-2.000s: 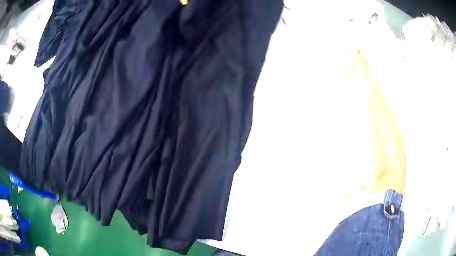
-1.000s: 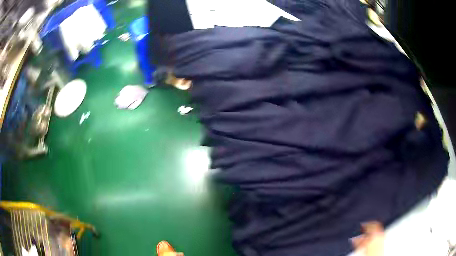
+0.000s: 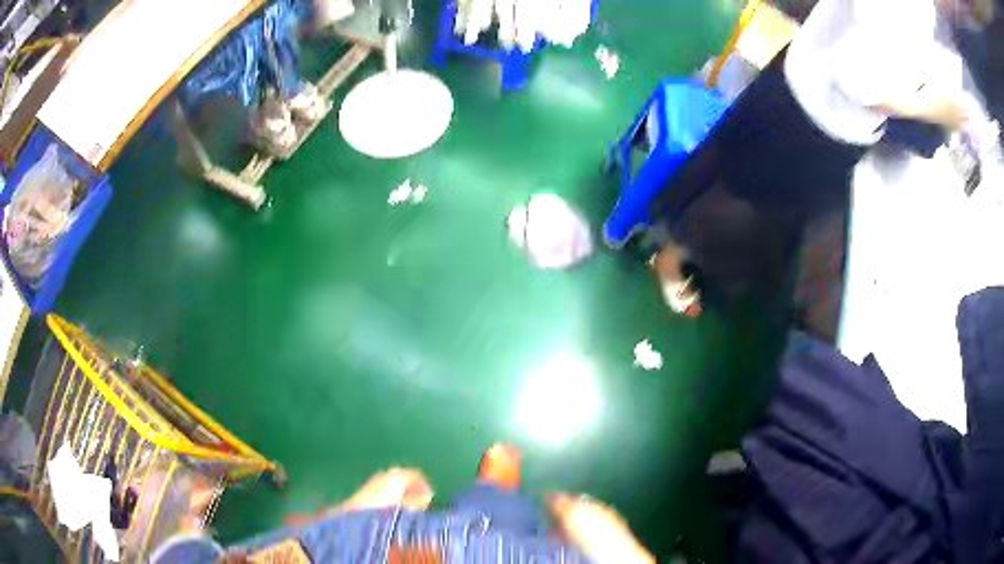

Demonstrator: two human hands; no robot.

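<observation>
Navy garments (image 3: 859, 463) lie in a dark, folded heap at the lower right, partly over a white surface (image 3: 903, 264), and run out of the picture. My left hand (image 3: 391, 490) is small and blurred at the bottom edge, above my denim clothing. My right hand (image 3: 600, 529) is blurred and cut off by the bottom edge. Both hands are apart from the navy heap. No object shows clearly in either hand, and their fingers are too blurred to read.
A yellow-framed trolley (image 3: 165, 424) stands at lower left, a blue bin (image 3: 83, 237) above it. A person in a white top (image 3: 870, 66) is at upper right by a blue stool (image 3: 688, 116). A round white base (image 3: 396, 112) and white scraps are on the green floor (image 3: 330, 275).
The view has swung left from the navy garments and white cloth to the floor. The navy heap now shows only at lower right. Both my hands now show at the bottom.
</observation>
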